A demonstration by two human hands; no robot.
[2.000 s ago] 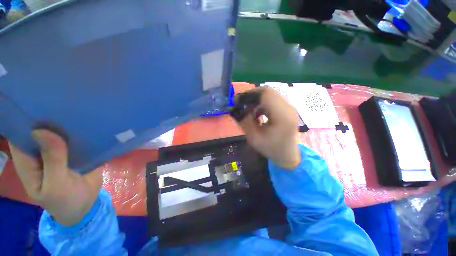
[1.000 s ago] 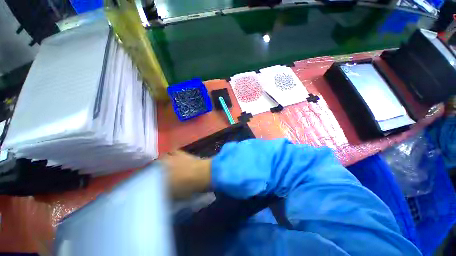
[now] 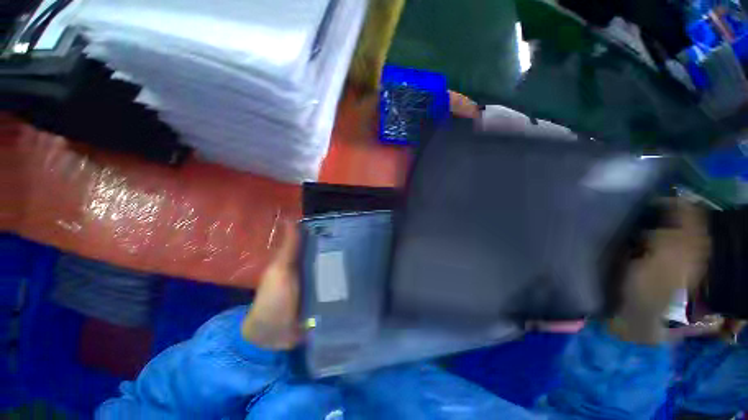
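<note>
The blue-grey rear housing (image 3: 344,328) lies inside up, with a pale label patch on it. My left hand (image 3: 275,299) grips its left edge. A dark grey rectangular panel (image 3: 508,221), blurred, is above the housing's right part and hides it. I cannot tell which part it is. My right hand (image 3: 668,258), also blurred, holds this panel at its right edge. A black tray (image 3: 344,197) shows behind the housing's top edge; the rest of it is hidden.
A tall white stack of sheets (image 3: 238,82) stands at the back left, with black items beside it. A blue parts bin (image 3: 412,105) holds small dark pieces. Red-orange matting (image 3: 156,209) covers the bench. The green conveyor (image 3: 484,49) runs behind. A black object (image 3: 728,262) is at far right.
The housing has come down from the raised position at upper left to low in front of me. The dark panel is now up in my right hand. The view has turned left.
</note>
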